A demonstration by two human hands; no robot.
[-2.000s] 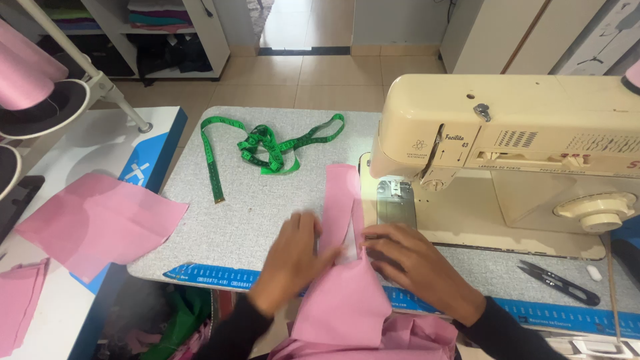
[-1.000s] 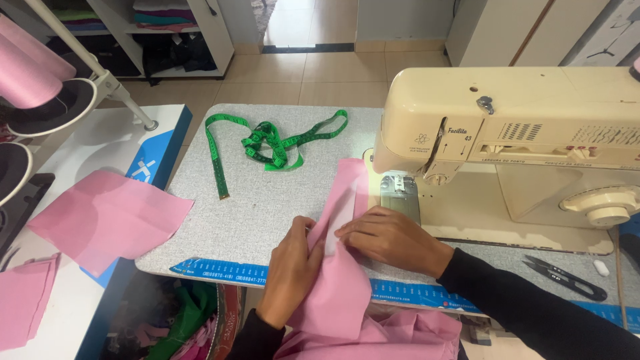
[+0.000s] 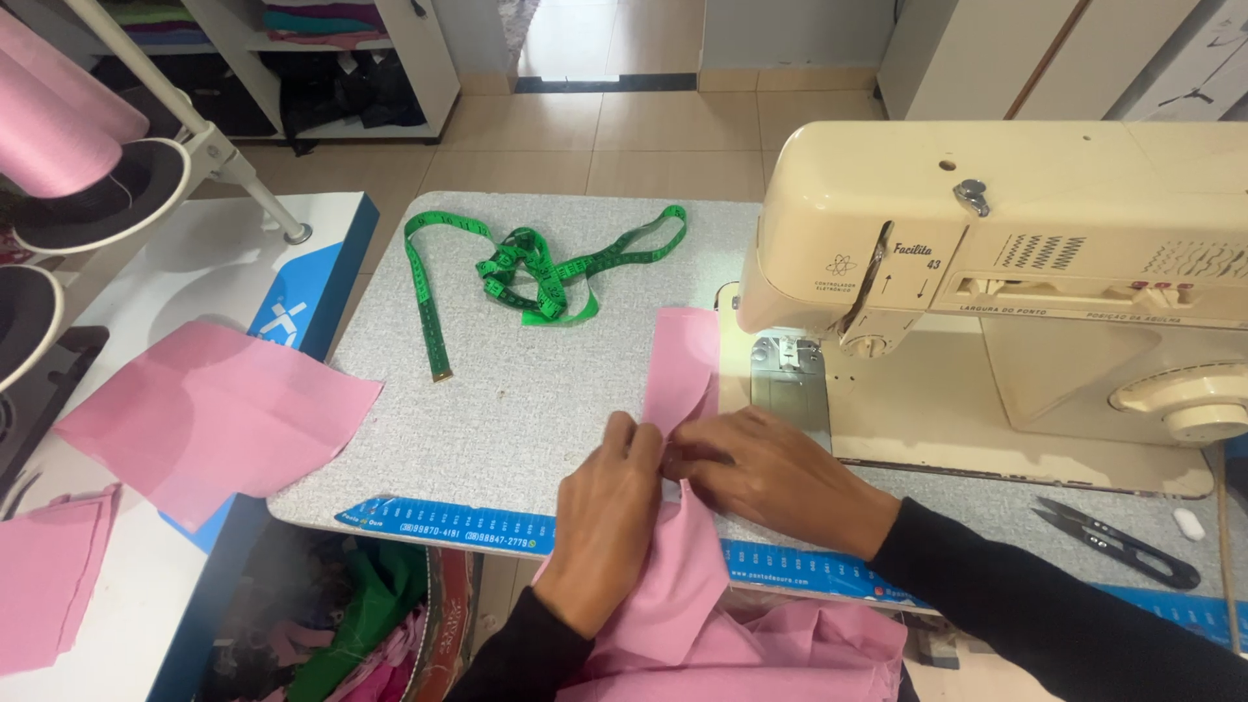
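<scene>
My left hand (image 3: 609,517) grips the left side of a strip of pink fabric (image 3: 681,366) near the table's front edge. Close beside it, my right hand (image 3: 780,478) pinches the same fabric with thumb and fingers. The strip's far end lies flat, left of the sewing machine's presser foot (image 3: 788,353), and its near part hangs over the edge toward my lap. A cream sewing machine (image 3: 1024,234) stands at the right with its lamp lit. Thread snips (image 3: 1116,541) lie in front of it.
A tangled green tape measure (image 3: 526,273) lies on the grey tabletop (image 3: 507,429). At the left, a white table (image 3: 331,234) holds pink fabric pieces (image 3: 224,419) and a stand with pink thread cones (image 3: 58,117). Fabric scraps (image 3: 370,604) fill a container below.
Both hands have come closer together on the pink fabric since a second ago. The fabric's pale inner face, showing between the hands then, is now mostly covered.
</scene>
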